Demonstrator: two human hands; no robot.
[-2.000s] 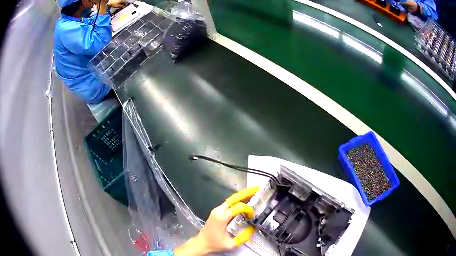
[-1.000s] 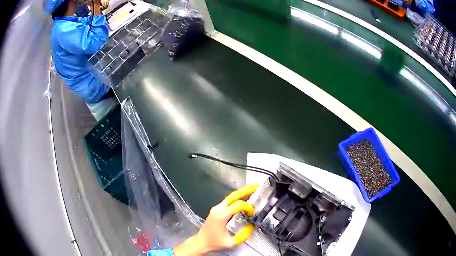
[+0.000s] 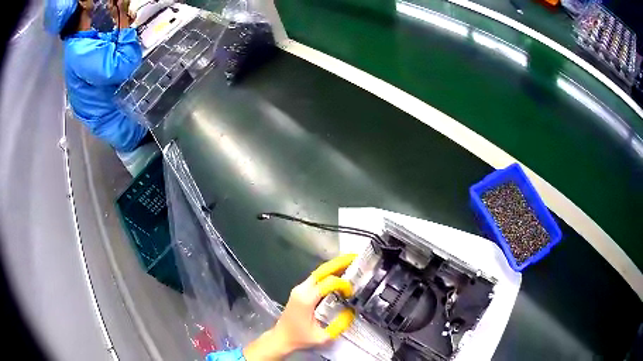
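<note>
The projector housing, a white shell filled with black parts, lies on a white protective sheet at the lower right. My left hand, with yellow finger cots, grips the left edge of the housing, thumb and fingers on its wall. A black cable leaves the housing's upper left corner and runs left over the bench to a small connector. A blue screw bin full of small screws stands beyond the sheet at the right. My right hand is not in view.
A person in blue sits at the upper left beside a clear compartment tray and a dark bag. A green crate and plastic film are at the bench's left edge. A green conveyor runs beyond a pale strip.
The view has shifted slightly, so the bench things sit a little further left and up. My left hand keeps its grip on the housing. More of the housing's lower right shows.
</note>
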